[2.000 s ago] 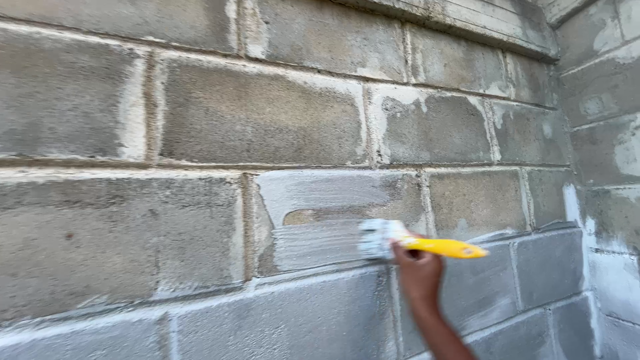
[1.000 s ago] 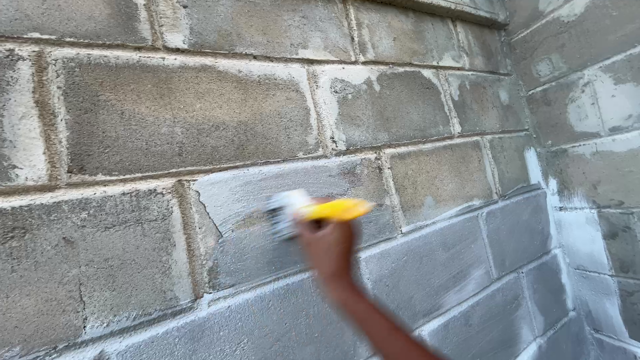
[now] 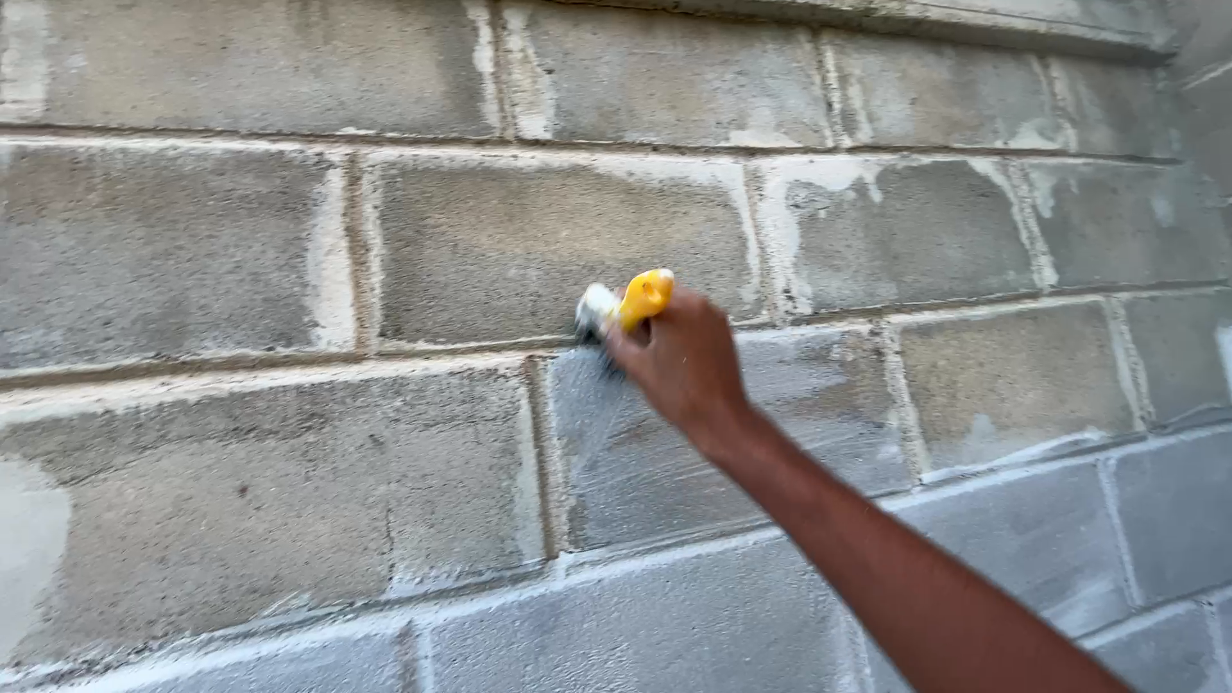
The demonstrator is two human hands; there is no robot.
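Note:
My right hand (image 3: pixel 683 361) grips a paintbrush by its yellow handle (image 3: pixel 646 296). The brush's pale, paint-coated bristles (image 3: pixel 595 313) are somewhat blurred and meet the wall at the upper left corner of one concrete block (image 3: pixel 654 462), just under a mortar joint. That block has a wet, greyish-white coat over much of its face, with a browner patch at its upper right. My left hand is out of view.
Bare, rough concrete blocks (image 3: pixel 558 241) with whitish smears lie above and to the left. The lower course (image 3: pixel 635 616) bears a grey-white coat. A concrete ledge (image 3: pixel 962 24) juts out along the top, and another wall meets this one at the right.
My right hand has moved the brush from the block's lower right part to its upper left corner. More of the block's left side is coated than two seconds ago. The view has shifted.

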